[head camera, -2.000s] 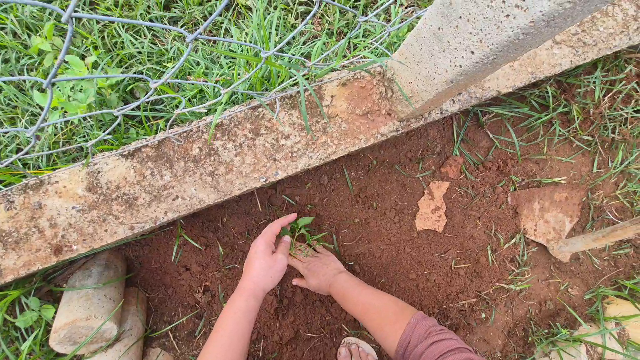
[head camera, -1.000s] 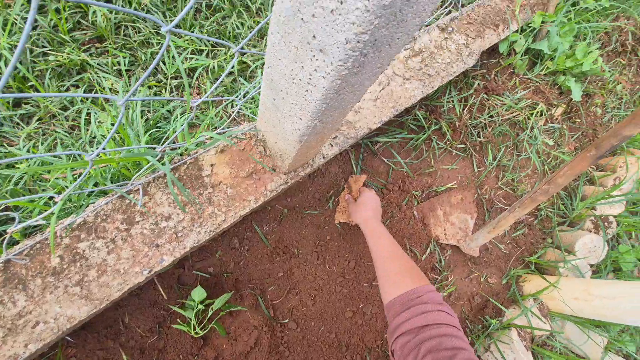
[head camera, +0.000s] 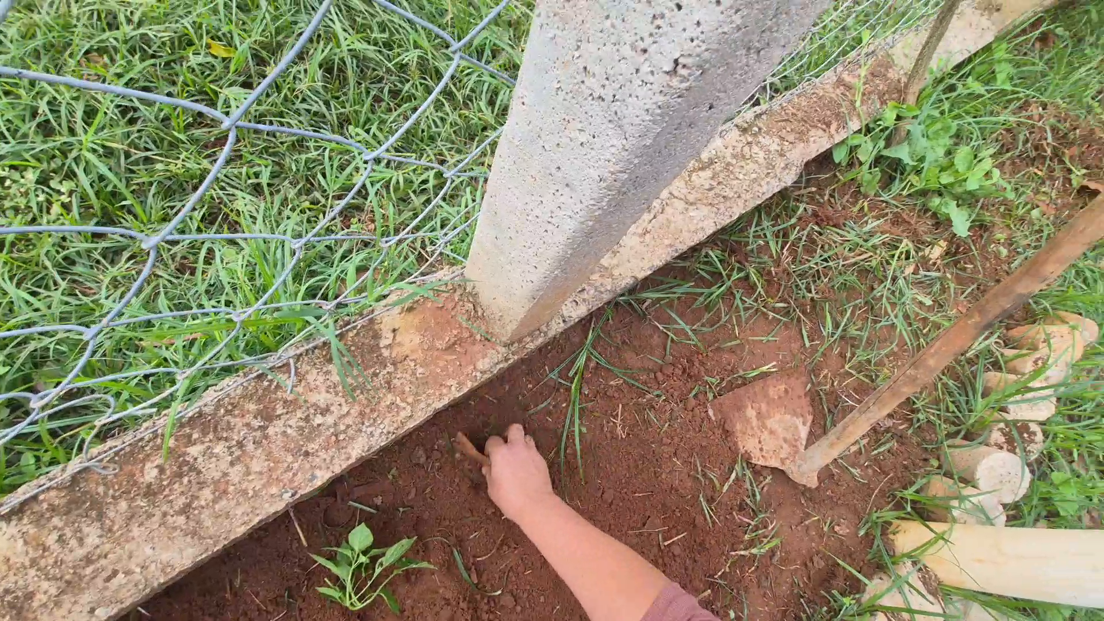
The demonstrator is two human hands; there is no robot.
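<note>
Near the foot of the concrete post, my right hand grips a flat reddish shard, its edge against the brown soil. Much of the shard is hidden by the fingers and the soil. A small green seedling stands in the soil to the lower left of the hand. Further right, a hoe with a soil-covered blade lies on the ground, its wooden handle slanting to the upper right. My left hand is out of view.
A concrete curb runs diagonally beside the soil, with a concrete post rising from it. Behind it are wire mesh fencing and grass. Short, pale log-like pieces and a longer pale pole lie at the right.
Both hands were around the seedling at first. Then my right hand took hold of the shard near the post; it now holds it lower, nearer the seedling. My left hand has left the view.
</note>
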